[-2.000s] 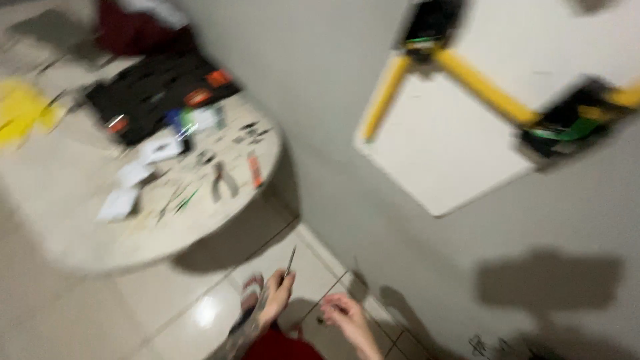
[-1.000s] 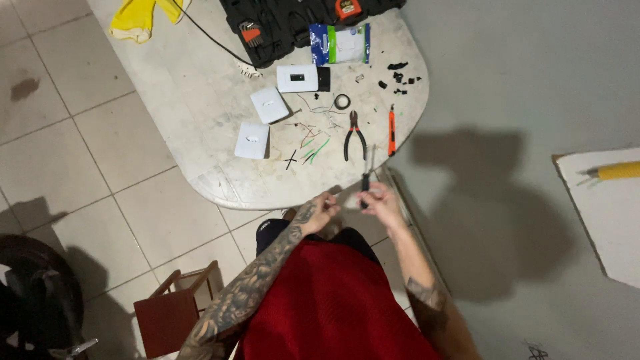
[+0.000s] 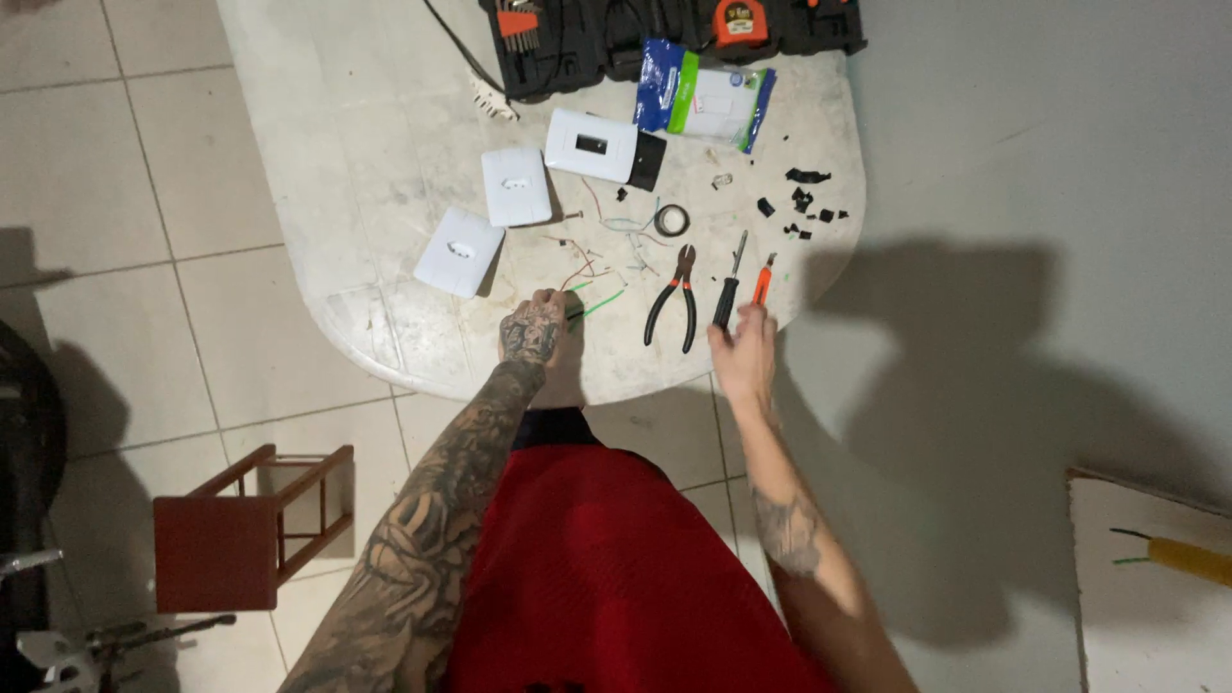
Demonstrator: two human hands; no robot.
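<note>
My left hand (image 3: 534,327) rests at the front edge of the white table (image 3: 385,327), beside green and black wire pieces (image 3: 602,305); whether it holds anything is hidden. My right hand (image 3: 746,356) is at the lower end of a black-handled screwdriver (image 3: 729,294), which lies on the table; whether the fingers still grip it is unclear. Just right of it lies an orange utility knife (image 3: 763,282), close to my fingertips. Diagonal cutting pliers (image 3: 679,298) with black handles lie between my hands. Above them are a roll of black tape (image 3: 672,220) and thin wire scraps (image 3: 626,226).
White outlet plates (image 3: 517,186) and a white cover plate (image 3: 591,144) lie left of a plastic packet (image 3: 707,96). A black tool case (image 3: 558,58) holds an orange tape measure (image 3: 739,21). Black scraps (image 3: 804,197) lie at right. A brown stool (image 3: 217,553) stands on the floor.
The screwdriver, held up in my right hand a second ago, now lies on the table between the pliers and the knife. Both hands have moved forward onto the table and farther apart.
</note>
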